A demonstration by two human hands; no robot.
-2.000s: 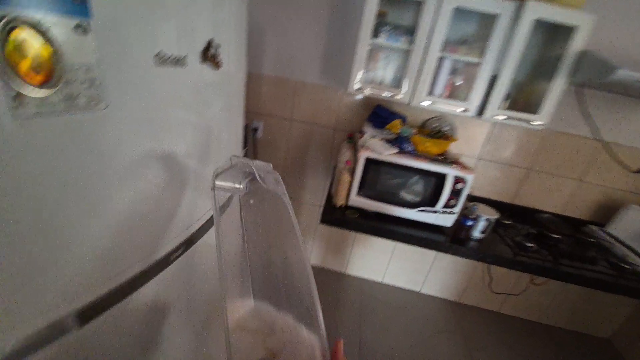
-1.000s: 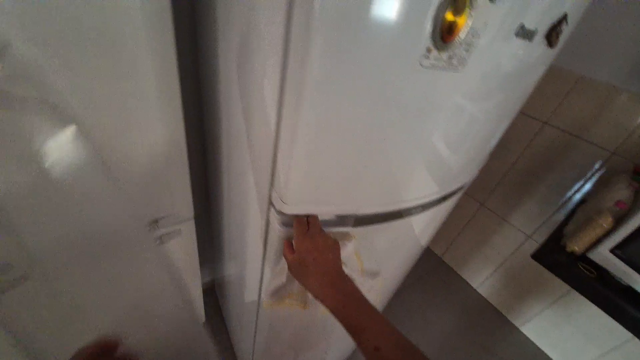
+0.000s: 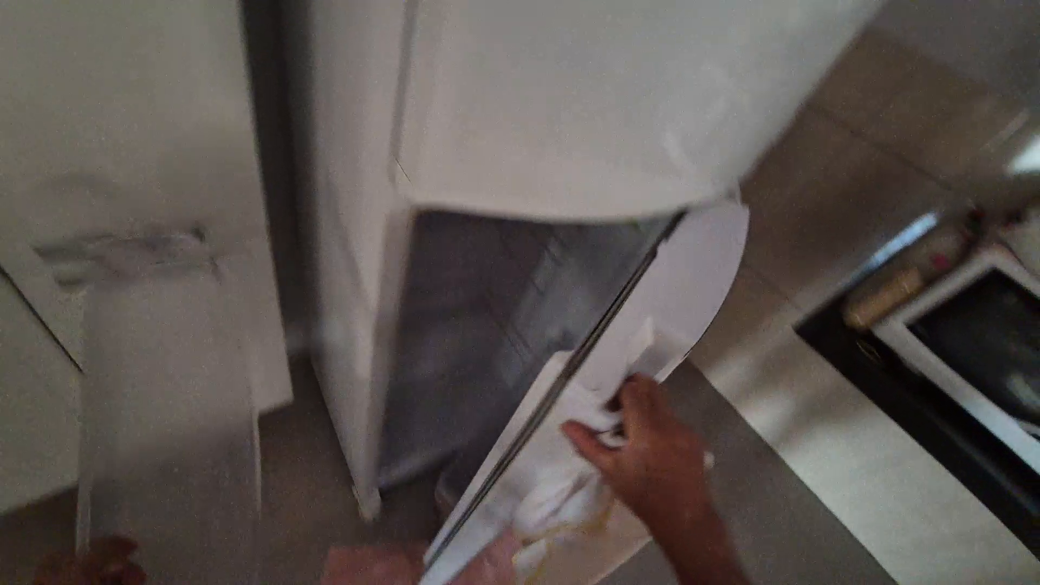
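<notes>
My left hand (image 3: pixel 89 561), at the bottom left edge and partly cut off, holds the end of a long clear plastic bin (image 3: pixel 171 406). The bin extends upward in front of a white cabinet or appliance. My right hand (image 3: pixel 650 443) is at the lower refrigerator door (image 3: pixel 703 268), its fingers curled at the door's handle area and its thumb spread apart. The door stands ajar, and the dark compartment (image 3: pixel 463 325) shows behind its gasket. A white cloth with yellow edging (image 3: pixel 561 504) hangs on the door front below my right hand. Motion blurs the view.
The closed upper refrigerator door (image 3: pixel 609 106) is above the compartment. At right, a white microwave (image 3: pixel 967 325) and a bottle or bag (image 3: pixel 894 292) stand on a black countertop (image 3: pixel 845 349). Bare skin (image 3: pixel 374 565) shows at the bottom, above the grey floor.
The lower refrigerator door, closed one second ago with my right hand at its top edge, has swung open. The clear bin, seen two seconds ago, is back in view at lower left.
</notes>
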